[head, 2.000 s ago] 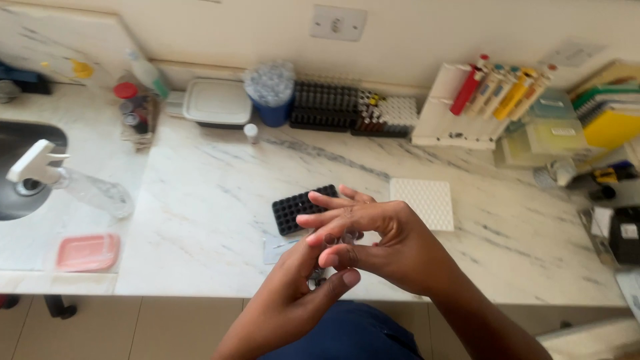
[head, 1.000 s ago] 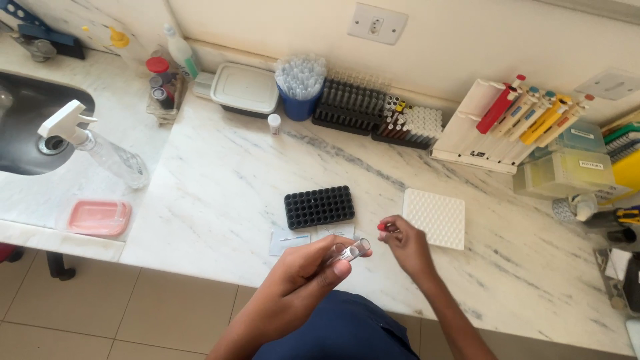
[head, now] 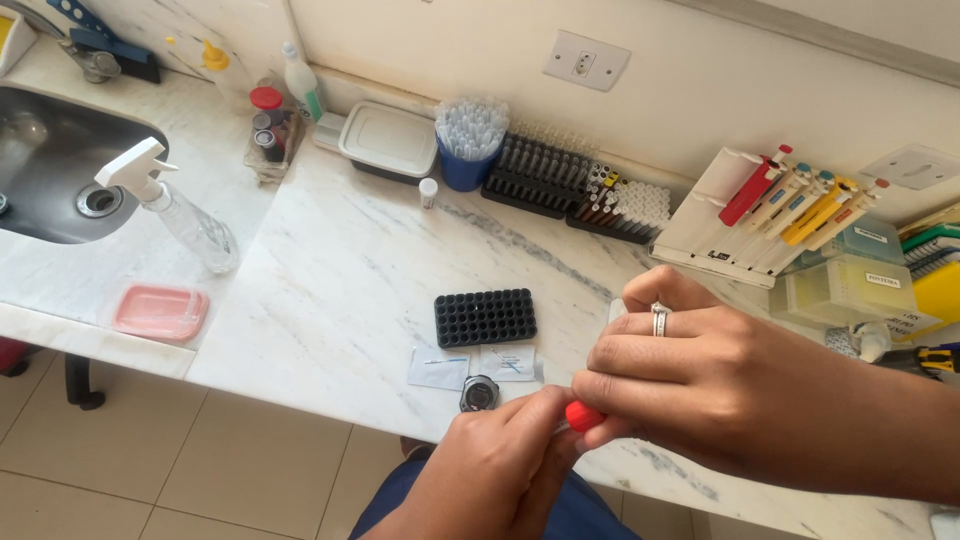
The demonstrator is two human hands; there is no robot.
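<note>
Low at centre right, my left hand is closed around a tube, mostly hidden by the fingers. A red cap shows at the tube's end, between both hands. My right hand, with a ring on one finger, grips that cap from the right. Just beyond my left hand, at the counter's front edge, lies a dark round timer or watch. Behind it are two small flat packets, a left one and a right one. A black tube rack with round holes sits behind the packets.
Along the wall stand a lidded container, a blue cup of plastic pipettes, racks of tubes and a pipette stand. To the left are a spray bottle, a pink dish and a steel sink.
One second ago my right hand held the red cap apart from the tubes in my left hand; now the hands meet, with the cap at a tube's end. The timer or watch has come into sight.
</note>
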